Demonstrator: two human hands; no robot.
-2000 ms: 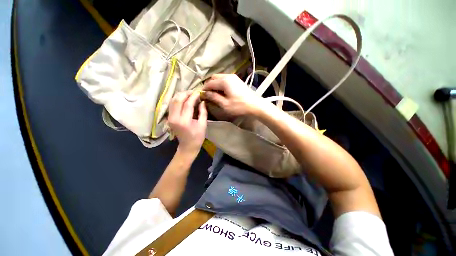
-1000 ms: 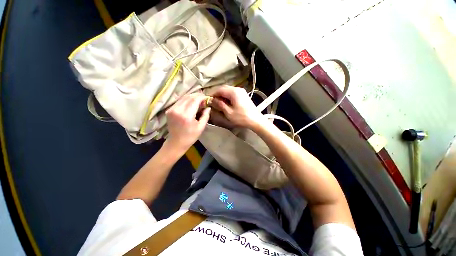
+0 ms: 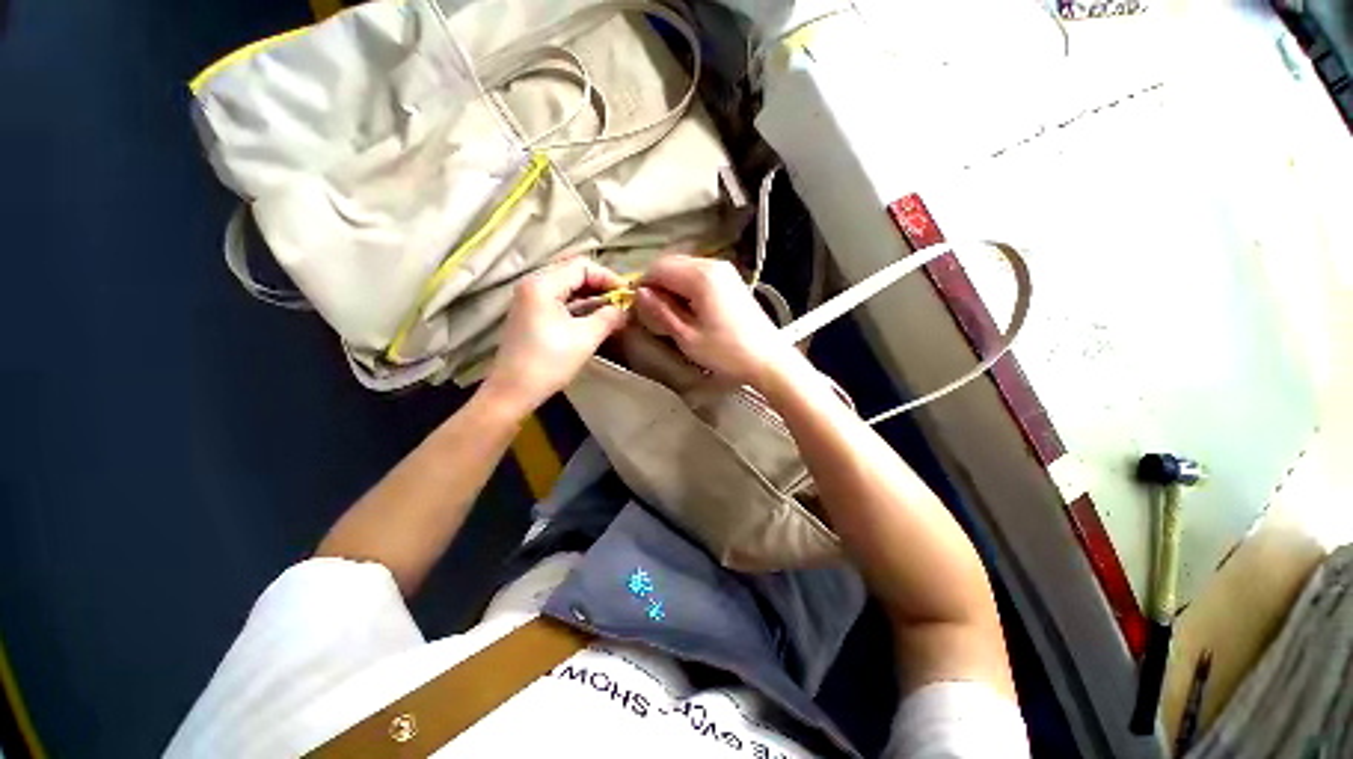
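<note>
A beige tote bag (image 3: 712, 472) lies across my lap, its mouth partly open. My left hand (image 3: 552, 329) and my right hand (image 3: 703, 317) meet at its far end. Both pinch a short yellow binding end (image 3: 619, 297) between the fingertips. My fingers hide part of the seam top. A long beige strap (image 3: 1024, 289) loops from the bag over the table edge. The dark grey apron (image 3: 690, 586) is under the bag.
A heap of beige bags (image 3: 371, 163) with yellow lines lies at the upper left. The worktable (image 3: 1157, 282) on the right has a red steel bar (image 3: 987, 334) along its edge. A hammer (image 3: 1165, 549), a thin dark tool (image 3: 1193, 700) and greyish pieces (image 3: 1298, 667) lie at the lower right.
The view has shifted, bringing more of the table and hammer in. My hands stay at the same bag end, and more of the yellow binding now shows between my fingertips.
</note>
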